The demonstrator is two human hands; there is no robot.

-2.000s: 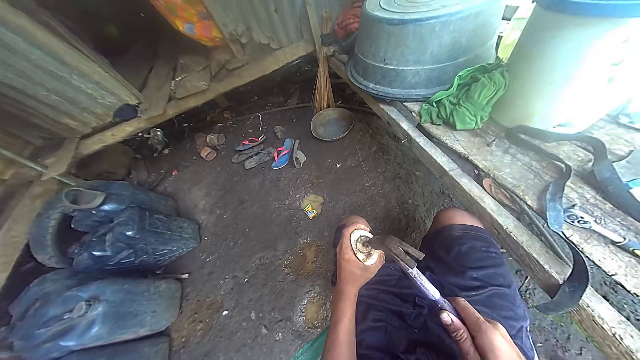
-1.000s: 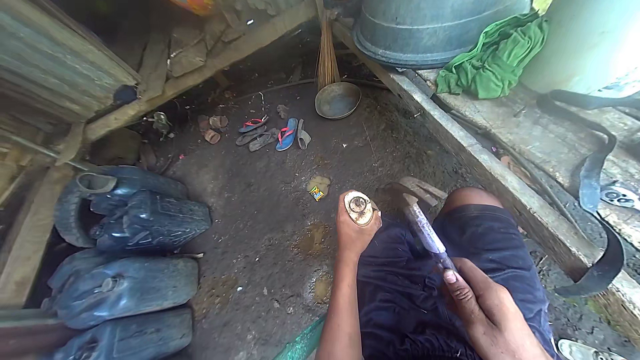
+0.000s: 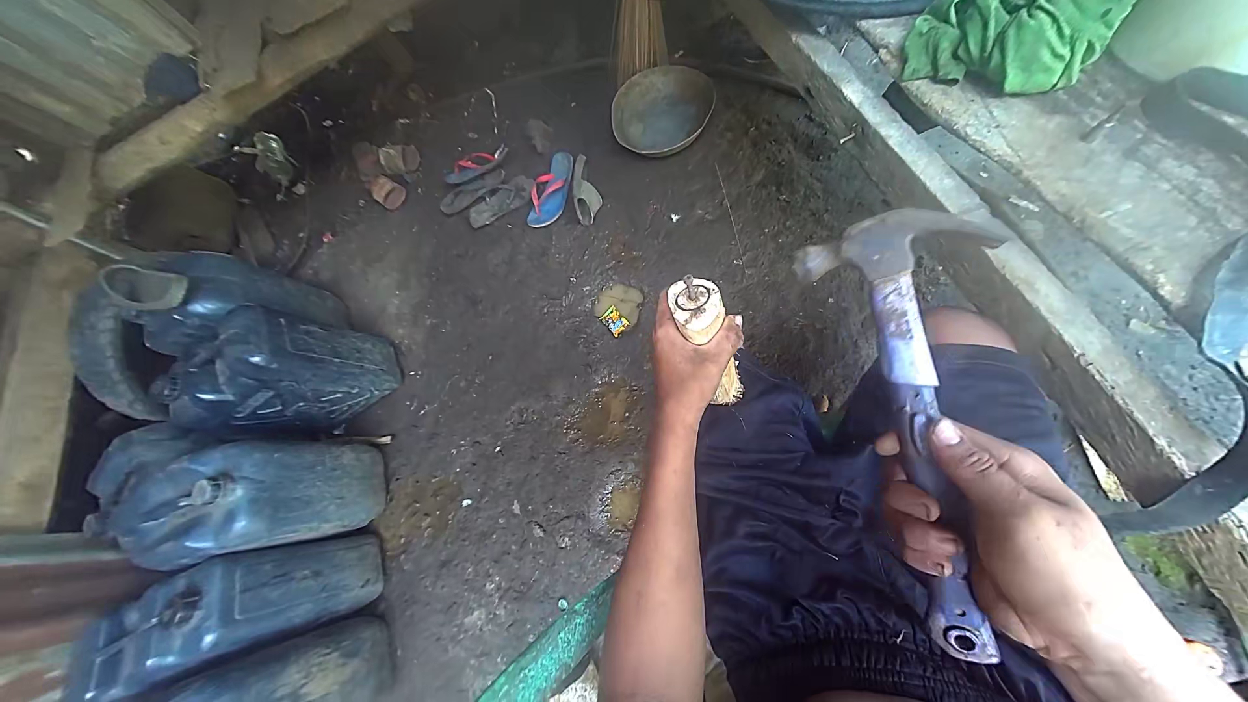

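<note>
My left hand (image 3: 694, 356) grips a pale wooden piece (image 3: 698, 310) upright, just beyond the dark shorts on my lap. From its rounded top end stands a metal nail or pin (image 3: 689, 285) inside a dark ring; fibrous, bristly material shows below my fingers. A claw hammer (image 3: 907, 322) is in my right hand (image 3: 985, 526), gripped around its worn purple-blue handle. The hammer's head is raised to the right of the wooden piece, not touching it, its blurred striking face turned left and its claw to the right.
Dark plastic jerrycans (image 3: 263, 497) lie along the left. Flip-flops (image 3: 551, 190), a shallow metal bowl (image 3: 663, 111) and a stick broom (image 3: 640, 39) are on the dirt floor ahead. A wooden beam (image 3: 975, 214) borders the right, beside planks holding a green cloth (image 3: 1014, 39) and a dark strap (image 3: 1189, 487).
The hammer has moved from close beside the wooden piece to a raised position farther right. My left hand still holds the piece, now showing more of its side. The view has shifted.
</note>
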